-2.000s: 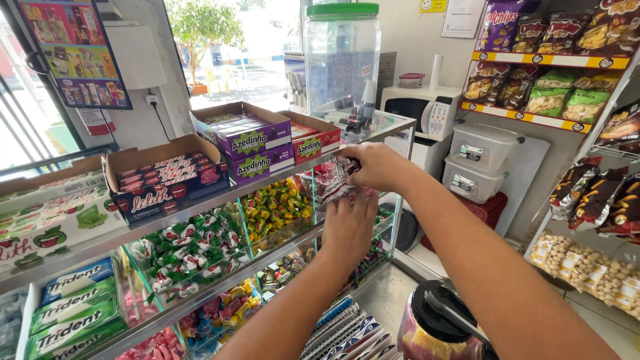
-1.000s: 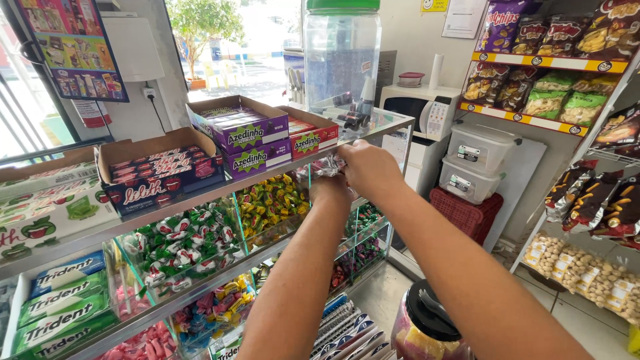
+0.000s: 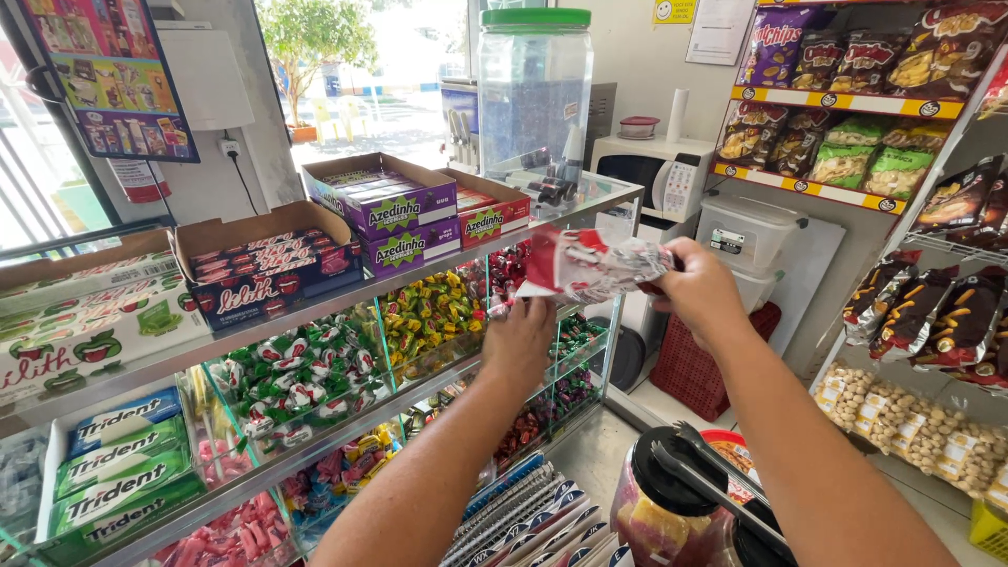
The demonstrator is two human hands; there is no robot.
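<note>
My right hand [image 3: 705,291] grips one end of a red, white and clear plastic candy bag [image 3: 591,268], tilted nearly sideways over the glass display case. At the bag's other end, my left hand [image 3: 520,331] has its fingers at the opening, by the upper compartment's front edge. Dark red wrapped candies [image 3: 508,272] lie in the compartment behind that hand. Next to them are yellow wrapped candies [image 3: 433,311], then green and white ones [image 3: 303,378]. How much the bag holds cannot be told.
Candy boxes [image 3: 402,209] and a large green-lidded plastic jar [image 3: 535,94] stand on the case top [image 3: 606,193]. Below my arms are tabbed dividers [image 3: 543,524] and a black-lidded jar [image 3: 665,504] with black tongs [image 3: 717,488]. Snack racks [image 3: 846,102] stand at right.
The bag has come up and out to the right, above the case's front edge, with my right hand on its end. My two hands have moved apart.
</note>
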